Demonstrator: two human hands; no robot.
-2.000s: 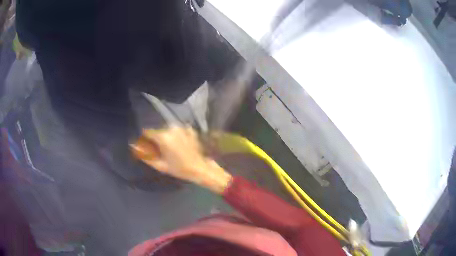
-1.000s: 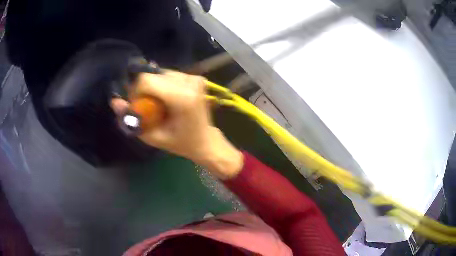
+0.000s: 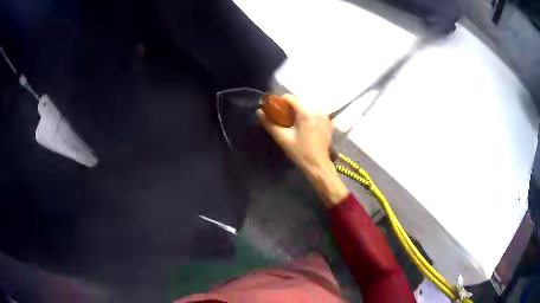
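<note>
My right hand [image 3: 308, 139] is closed around the orange-brown handle of the steam iron [image 3: 278, 110]. The iron's dark body is blurred against the black cloth, so I cannot tell whether it touches it. Black garments [image 3: 142, 160] fill the left and middle of the view. A white hang tag [image 3: 62, 133] on a string lies against the cloth at the left. A thin white strip [image 3: 218, 225] shows near the lower part of the cloth. Two yellow steam hoses [image 3: 388, 207] run from the iron past my right forearm. My left hand is not in view.
The white pressing table [image 3: 450, 160] fills the right side, with its near edge close to my right forearm. A blurred dark thing [image 3: 435, 18] is at its far end. The green floor [image 3: 207, 275] shows below the cloth.
My right hand has moved right with the iron, nearer the table edge. The black cloth now spreads wider across the view, and the hang tag has come into sight.
</note>
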